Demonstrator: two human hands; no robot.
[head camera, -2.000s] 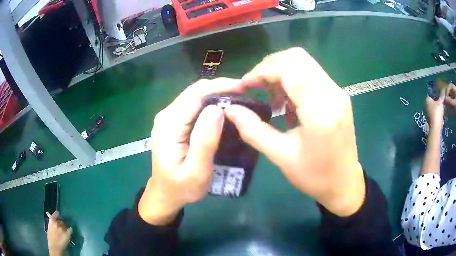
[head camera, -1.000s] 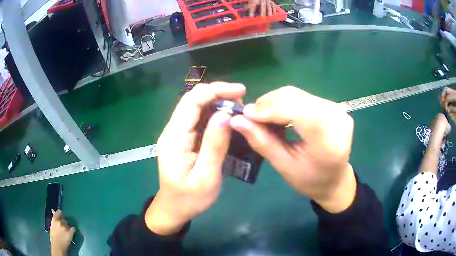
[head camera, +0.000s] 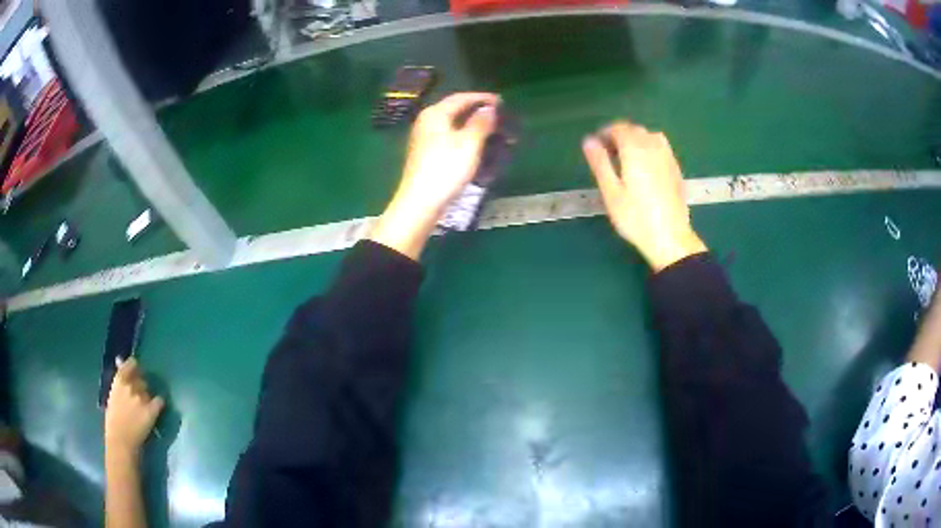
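My left hand (head camera: 439, 160) holds a dark phone housing (head camera: 495, 160) by its upper end, above the green surface near the pale strip. A pale keypad patch (head camera: 463, 206) shows at the housing's lower end. The housing is blurred, and its upper part is partly behind my fingers. My right hand (head camera: 642, 186) is apart from it to the right, above the strip, fingers curled with a gap between thumb and fingers. I see nothing in it, though its fingertips are blurred.
A yellow-edged phone unit (head camera: 406, 95) lies beyond my left hand. A metal post (head camera: 144, 134) stands at left. A neighbour's hand (head camera: 130, 404) touches a flat black phone (head camera: 122, 340). White loops (head camera: 921, 281) lie near a dotted sleeve at right. A red tray (head camera: 537, 4) is at the far edge.
My hands have separated and reached farther forward. My right hand has let go of the housing and moved right; my left hand still holds it. The view has shifted.
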